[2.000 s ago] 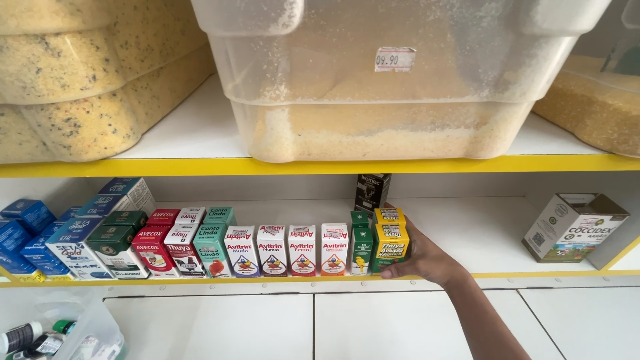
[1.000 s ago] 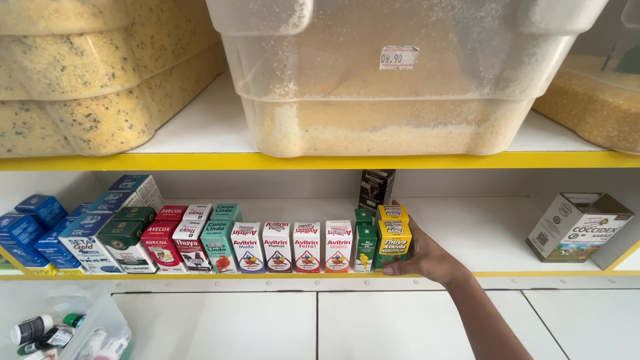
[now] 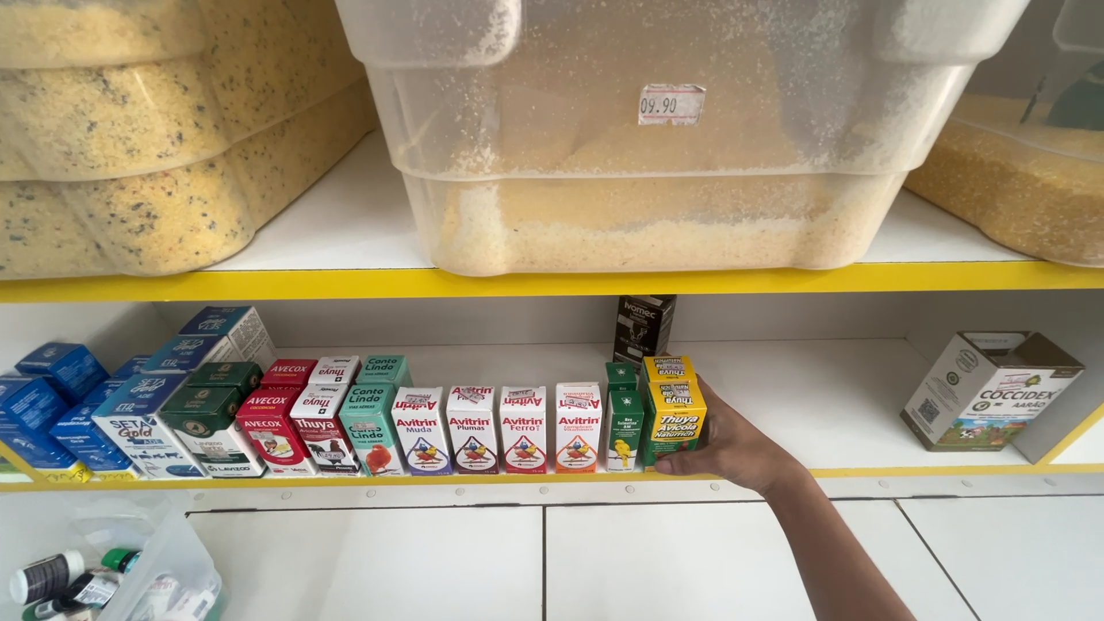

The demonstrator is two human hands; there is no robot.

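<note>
My right hand (image 3: 733, 444) is around the right side of a yellow Thuya Avícola carton (image 3: 675, 427), its thumb at the lower front edge and its fingers partly hidden behind. The carton stands upright on the lower shelf, with another yellow carton behind it. Touching or close on its left is a narrow green-and-white carton (image 3: 624, 431) with a bird picture. Farther left stand several Avitrin cartons (image 3: 525, 431), then a teal Canto Lindo carton (image 3: 372, 431). A dark Ivomec carton (image 3: 642, 329) stands behind. My left hand is out of view.
An open-topped Coccidex carton (image 3: 992, 392) stands at the right end. Blue cartons (image 3: 39, 423) fill the left end. Large plastic bins (image 3: 638, 207) of yellow meal sit on the yellow-edged shelf (image 3: 535, 283) above. A clear tub (image 3: 164, 552) of small bottles is at lower left.
</note>
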